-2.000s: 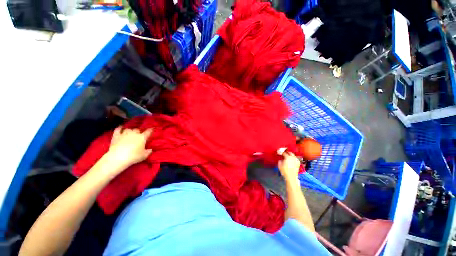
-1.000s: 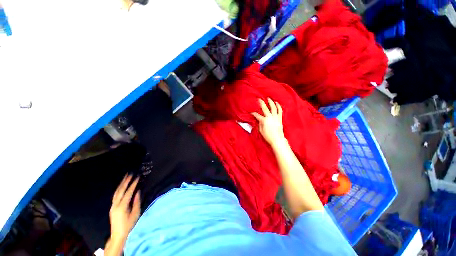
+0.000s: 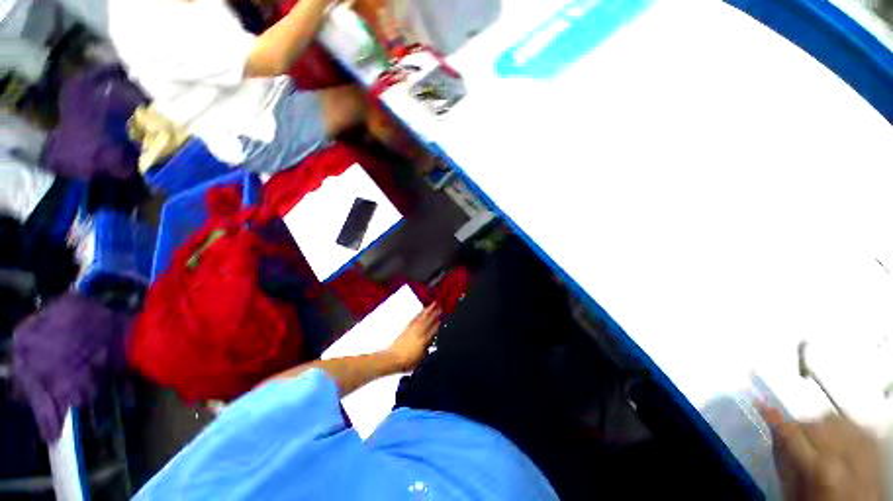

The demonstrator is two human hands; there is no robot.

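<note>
My left hand (image 3: 416, 338) reaches down over a white bench top (image 3: 372, 403) beside my black-clad leg. Its fingertips are near a bit of red cloth (image 3: 451, 289); whether they hold it is unclear. My right hand (image 3: 827, 455) is blurred and cut off at the lower right, over the white table (image 3: 685, 225). A thin dark thing (image 3: 821, 377) lies just above it; I cannot tell whether the hand holds anything. A large bundle of red pieces (image 3: 220, 318) with a green tie strip (image 3: 203, 249) stands to the left.
Another white bench (image 3: 318, 230) carries a black smartphone (image 3: 355, 223). A person in a white top (image 3: 191, 68) sits at the upper left. Blue crates (image 3: 176, 220) and purple cloth heaps (image 3: 69, 352) are at the left. The table's blue edge (image 3: 548, 256) runs diagonally past my legs.
The view has swung left, away from the red cloth on my lap and the blue crate. My right hand has left the red cloth and is over the table. My left hand is at the bench.
</note>
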